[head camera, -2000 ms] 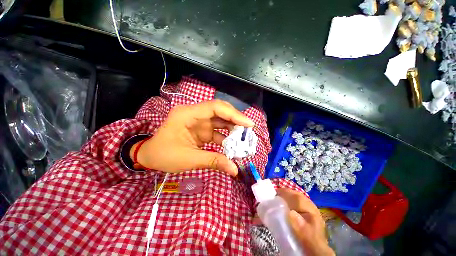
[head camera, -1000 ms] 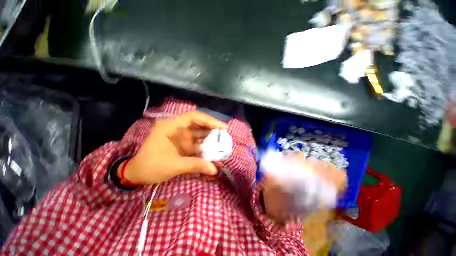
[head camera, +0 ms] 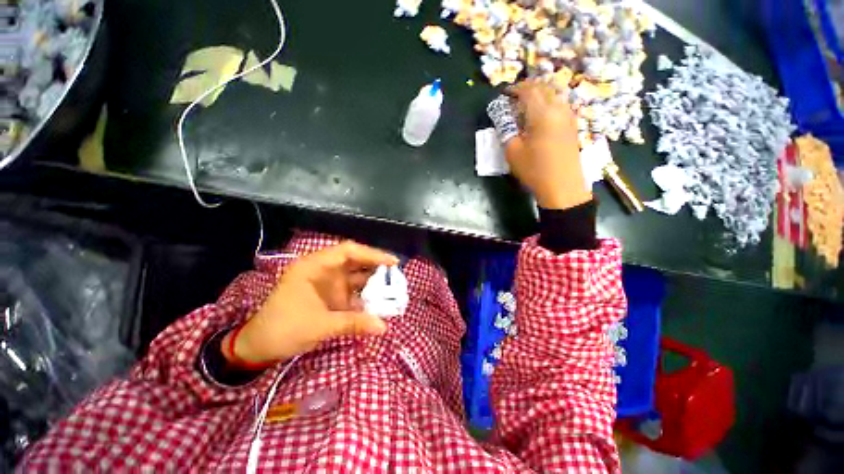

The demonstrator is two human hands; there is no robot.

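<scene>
My left hand holds a white moulded part between thumb and fingers above my lap; a dark slot shows at its top. My right hand is over the bench at the near edge of the pile of orange-and-white parts. A black-and-white patterned cover is on one of its fingers. Its fingertips are among the parts, and whether they grip one cannot be told. The squeeze bottle with a blue tip is on the bench, left of my right hand.
Small grey parts are piled right of the orange ones. White paper and a gold-coloured tool lie near my right hand. A blue tray is partly hidden by my right sleeve, beside a red container. A metal bowl is far left.
My right hand has let go of the squeeze bottle, now on the bench, and has moved up to the orange-and-white pile. My left hand still holds the white part. The view has shifted.
</scene>
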